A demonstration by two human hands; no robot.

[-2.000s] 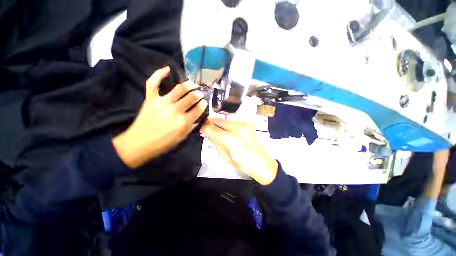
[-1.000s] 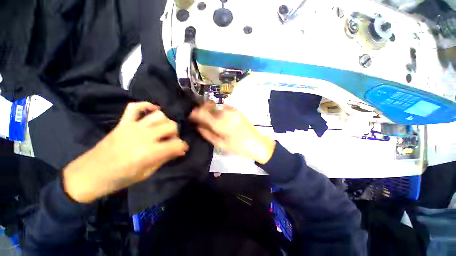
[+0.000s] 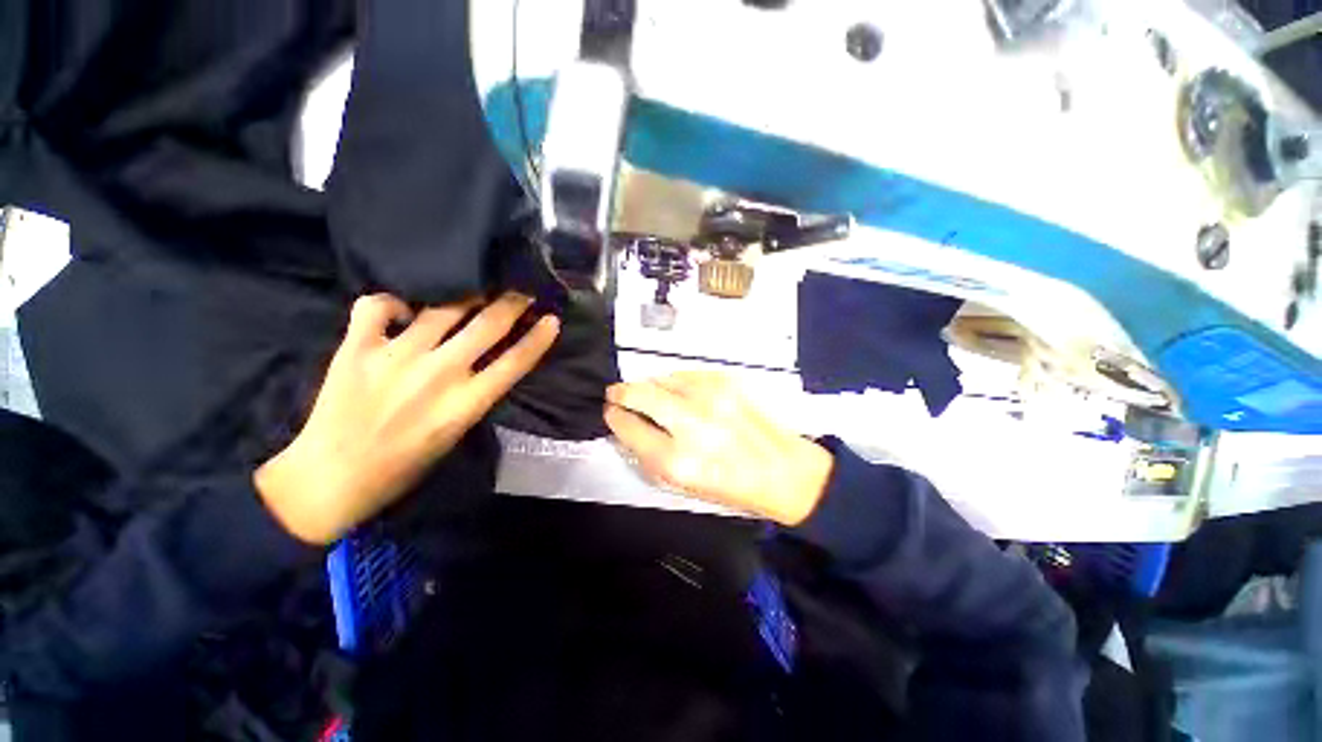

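The black garment (image 3: 160,334) covers the left of the table, and part of it lies under the needle end of the white and teal sewing machine head (image 3: 899,131). My left hand (image 3: 413,399) lies on the garment with fingers spread, fingertips just left of and below the needle end. My right hand (image 3: 718,442) is at the garment's right edge, fingertips touching the cloth on the white table. The shiny upright metal piece (image 3: 583,160) stands above the cloth. The presser foot and needle tip are hidden by cloth and metal.
A dark cloth scrap (image 3: 874,336) lies under the arm. Left of it is a brass-coloured knurled knob (image 3: 725,277). The blue control panel (image 3: 1250,380) is at the right. A ruler strip (image 3: 580,471) runs along the table's front edge. Blue crates (image 3: 380,587) show below.
My left fingers have spread flat on the cloth beside the needle end. My right hand has moved down to the garment's right edge. The cloth now lies smoother, and the view has shifted.
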